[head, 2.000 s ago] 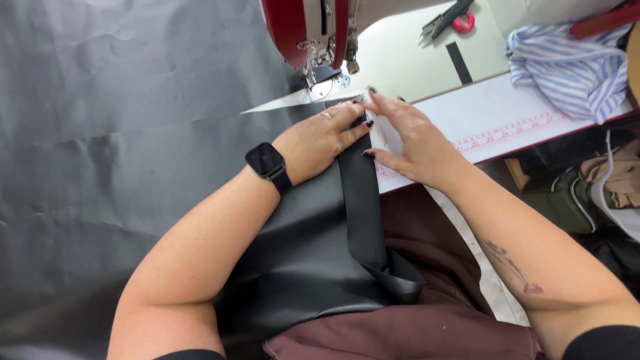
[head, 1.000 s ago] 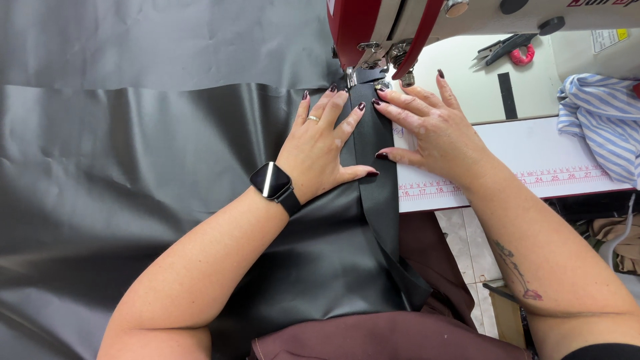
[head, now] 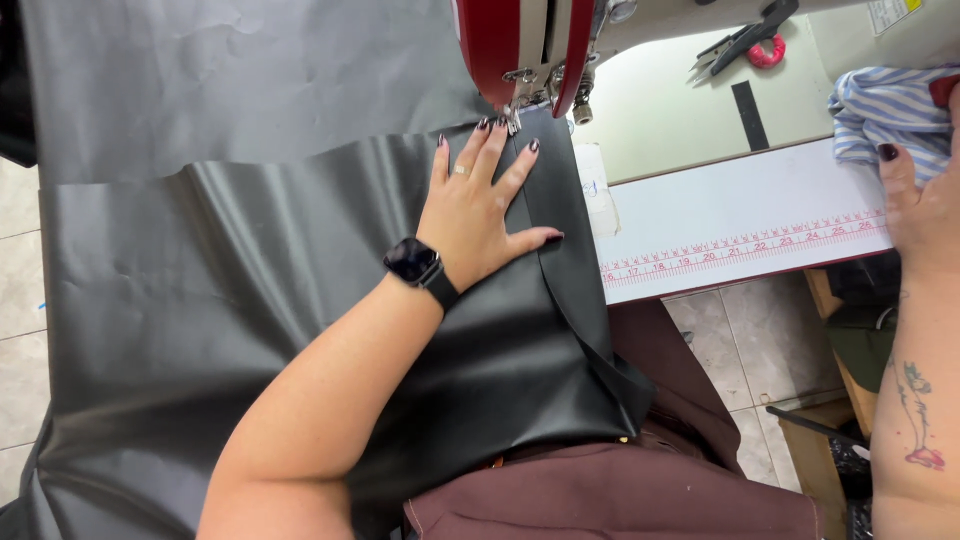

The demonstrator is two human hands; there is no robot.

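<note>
Black coated sheet material spreads over the left and middle of the head view. Its right edge carries a black strip or folded band that runs under the presser foot of a red and white sewing machine. My left hand lies flat on the material just below the foot, fingers spread, thumb on the band. At the right edge my right hand is by a blue-and-white striped cloth, partly out of view; a red object shows near its fingers, and whether it grips anything is unclear.
Thread snips with a red ring lie on the machine bed, near a short black strip. A printed measuring scale runs along the table's front edge. Below right stand a wooden frame and dark items.
My right hand has left the band beside the presser foot and moved right to the striped cloth. My left hand still rests on the material below the foot, its fingers more spread.
</note>
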